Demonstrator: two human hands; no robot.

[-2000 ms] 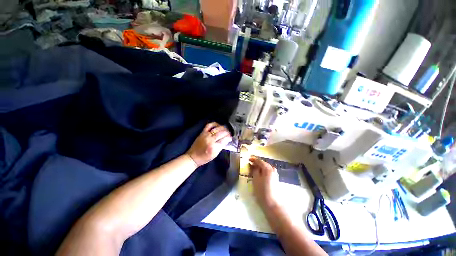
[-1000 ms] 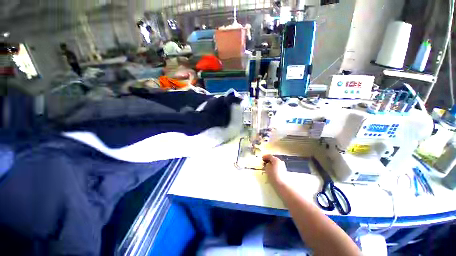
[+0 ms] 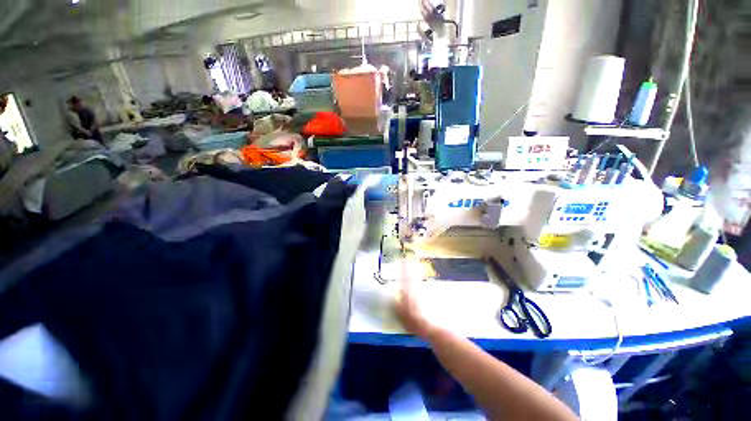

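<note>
A large dark navy cloth point(image 3: 189, 304) fills the left side, its raised right part blurred. A white strip point(image 3: 336, 304) runs down its right edge, left of the needle area. My right hand point(image 3: 406, 298) is on the white table in front of the needle area of the white sewing machine point(image 3: 469, 205). It is blurred, and its fingers are washed out by the machine's light. My left hand is not visible. Black-handled scissors point(image 3: 524, 311) lie right of the dark bed cover point(image 3: 461, 270).
The blue-edged white table point(image 3: 379, 316) holds thin blue tools point(image 3: 656, 284) at right. A white thread cone point(image 3: 601, 89) stands at upper right. A tall blue box point(image 3: 458, 115) is behind the machine. Cloth piles, bins and a distant person point(image 3: 82, 119) are at the back left.
The cloth has left the needle area and now hangs to the left with its white strip upright. My left hand has gone out of sight. My right hand has moved slightly toward me.
</note>
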